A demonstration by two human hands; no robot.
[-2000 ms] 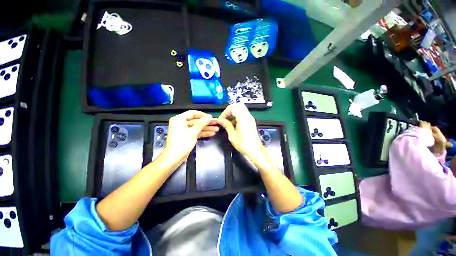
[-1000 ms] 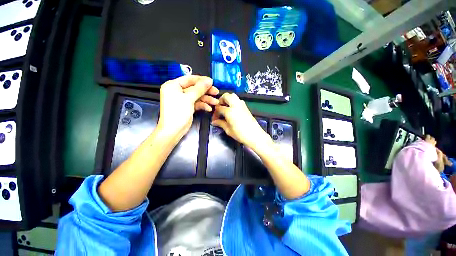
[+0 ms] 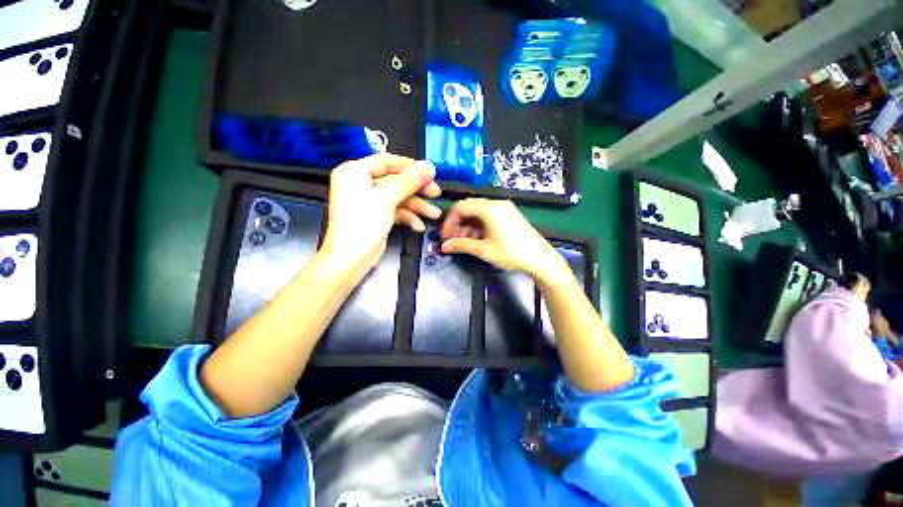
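Note:
Dark grey-blue phone back covers (image 3: 443, 307) lie in a row in a black foam-lined tray (image 3: 411, 332) in front of me. My left hand (image 3: 381, 198) is over the second and middle covers, thumb and fingertips close together. My right hand (image 3: 485, 236) is just right of it, its curled fingertips at the camera circles of the middle cover. Whether either hand pinches a tiny part is too small to tell. My hands are apart by a small gap and partly hide the covers.
Beyond is a black parts tray (image 3: 317, 69) with blue sheets (image 3: 453, 149), a silver-white heap (image 3: 530, 163) and gold rings (image 3: 405, 88). Trays of white and green covers stand at left (image 3: 20, 183) and right (image 3: 673, 262). A pale post (image 3: 733, 89) and a person in pink (image 3: 832, 381) are at right.
The view has shifted, so the parts tray shows higher up. My hands were together over the tray edge; now they are slightly apart, my right hand lower at the middle cover's camera area.

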